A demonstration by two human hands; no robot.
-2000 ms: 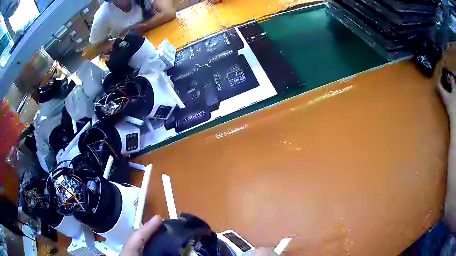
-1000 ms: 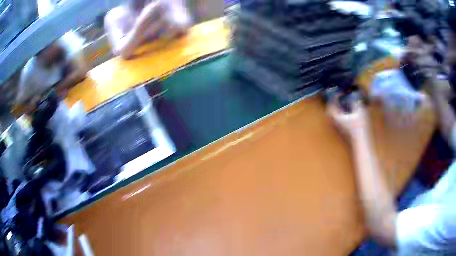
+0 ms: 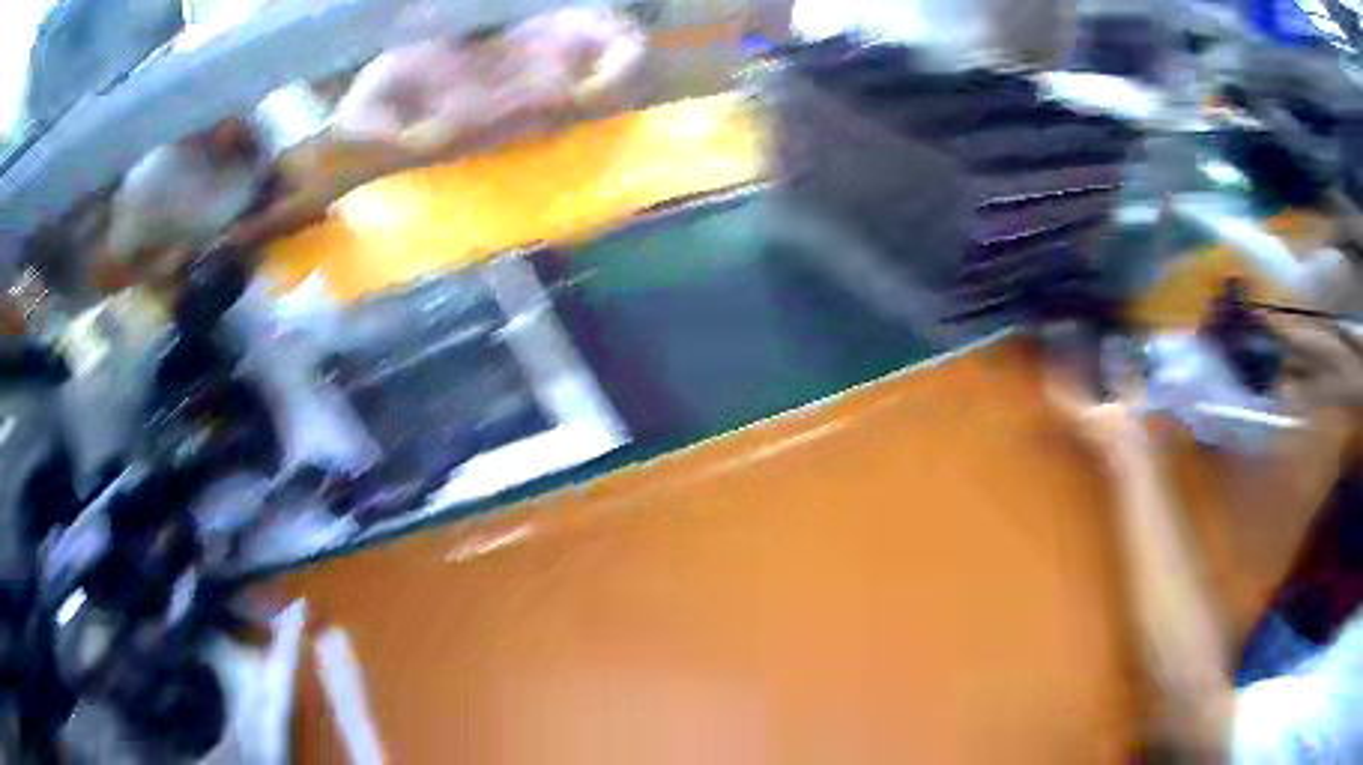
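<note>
The picture is blurred, and neither of my hands is in view. Nearest in front of me is the glossy orange bench (image 3: 777, 583). Two slim white sticks, antennas by their look, show at its lower left, one of them (image 3: 347, 695) leaning beside the other. Left of them is a blurred pile of black and white units (image 3: 165, 680); single units cannot be told apart.
Flat black panels (image 3: 449, 386) lie on a white sheet (image 3: 583, 434) beside the green strip (image 3: 718, 321). A tall stack of dark trays (image 3: 897, 180) stands beyond. Another person's bare arm (image 3: 1173, 553) reaches over the bench's right side. People sit across the bench.
The view has swung right from two seconds ago, then slightly back left. My hands and the black shell they held at the bottom are out of the picture.
</note>
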